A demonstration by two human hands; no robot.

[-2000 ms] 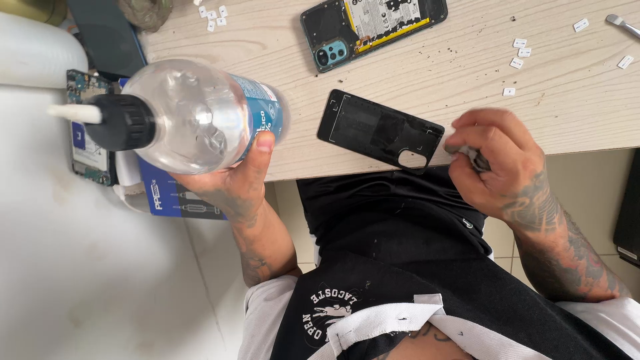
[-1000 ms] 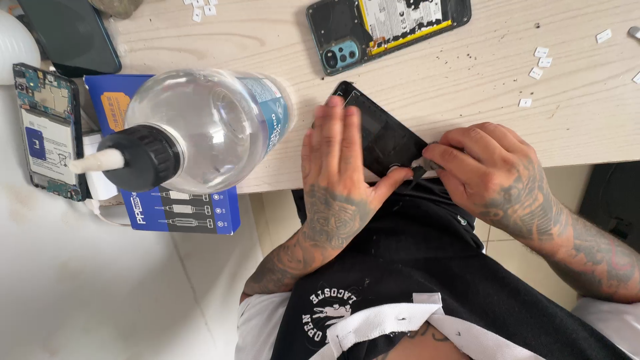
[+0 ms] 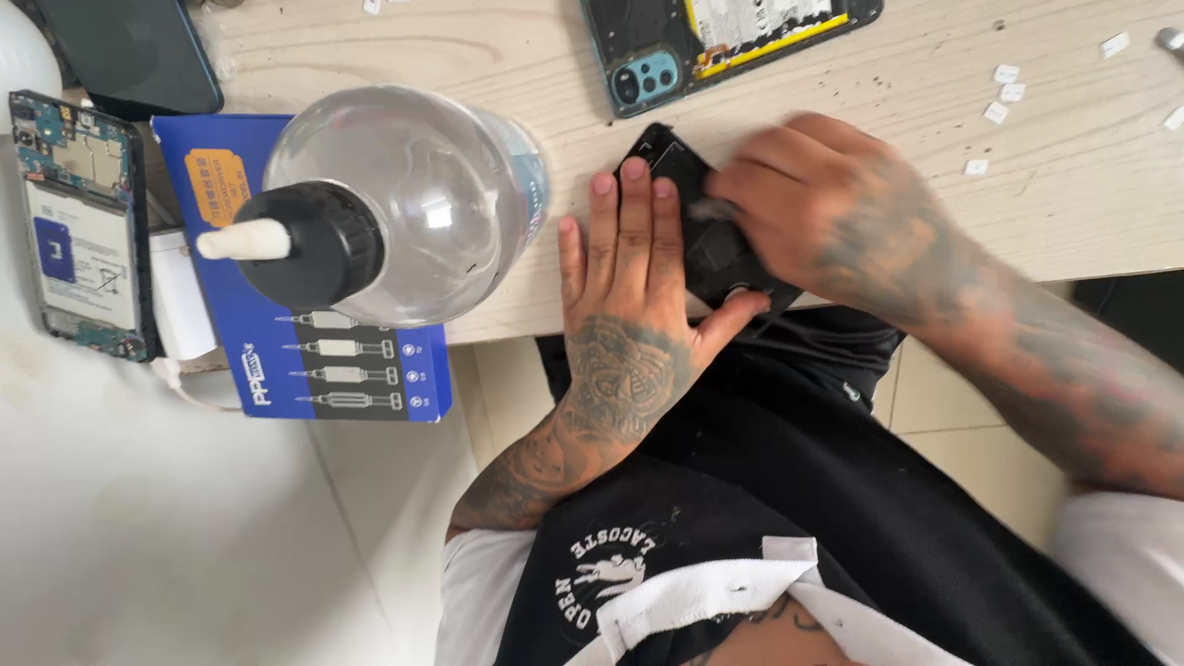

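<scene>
A black phone part, a frame or back panel (image 3: 712,242), lies at the front edge of the wooden table. My left hand (image 3: 629,305) is flat on its left side, fingers spread and thumb at its near end. Over its right side my right hand (image 3: 814,203) is blurred, fingers closed on a small greyish wad (image 3: 712,210) against the surface; what the wad is cannot be told. Left of my hands stands a clear plastic bottle (image 3: 416,213) with a black cap and white nozzle.
An opened phone with a blue camera area (image 3: 647,79) lies beyond. At left are a blue screwdriver-set box (image 3: 208,268), an opened phone with exposed board (image 3: 83,222), a dark phone (image 3: 134,51) and a white adapter (image 3: 182,296). Small white tags (image 3: 1008,74) lie at right.
My left hand held the bottle two seconds ago; it has let go and now presses on the black phone part. My right hand has moved from the part's near right end onto its surface.
</scene>
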